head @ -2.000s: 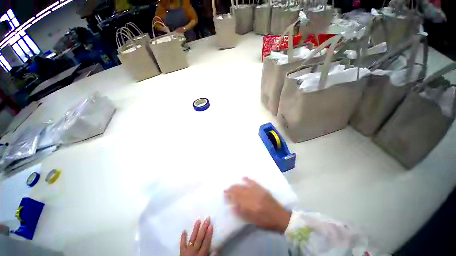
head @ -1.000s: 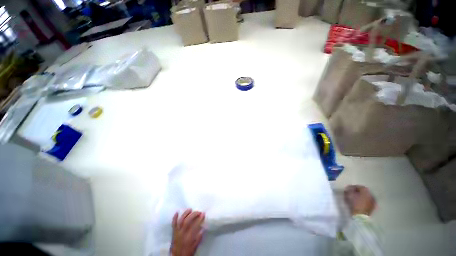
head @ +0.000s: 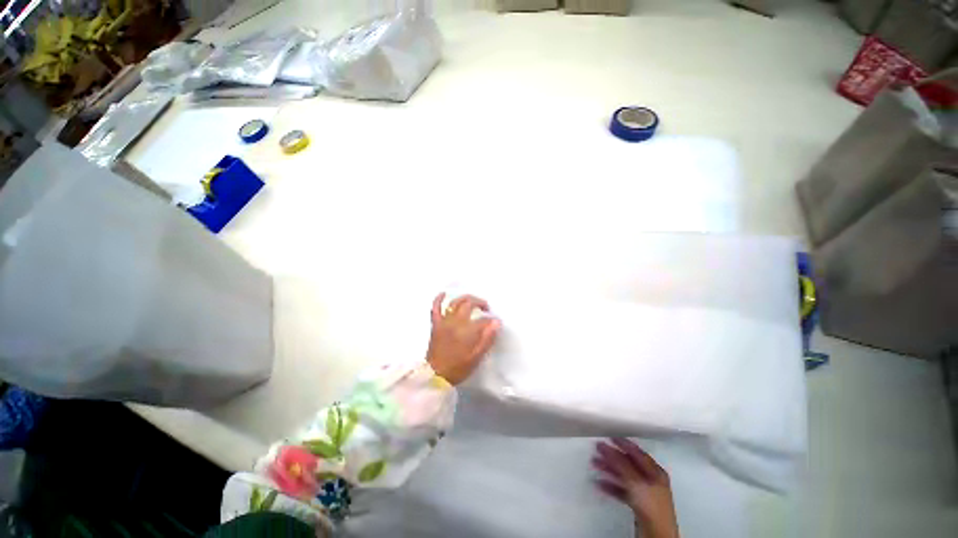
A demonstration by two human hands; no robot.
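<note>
A flat bundle covered in white wrapping tissue paper (head: 672, 326) lies in front of me. The bag inside cannot be made out. My left hand (head: 463, 338) rests on the bundle's left end with curled fingers; whether it pinches the paper is unclear. My right hand (head: 637, 485) is at the near side, over the sheet, fingers apart and slightly blurred, holding nothing visible. A blue tape dispenser (head: 807, 305) is partly hidden beyond the bundle's right end.
A wrapped tote (head: 137, 294) stands at left. Behind it are another blue dispenser (head: 227, 195), a small blue roll (head: 252, 131), a yellow roll (head: 294, 142) and plastic-wrapped packs (head: 247, 61). A blue tape roll (head: 634, 124) lies farther back. Unwrapped totes (head: 893, 263) and a red packet (head: 878, 71) are at right.
The view has swung left and down. My left hand has moved onto the bundle's left end. My right hand has moved from beside the dispenser to the bundle's near side.
</note>
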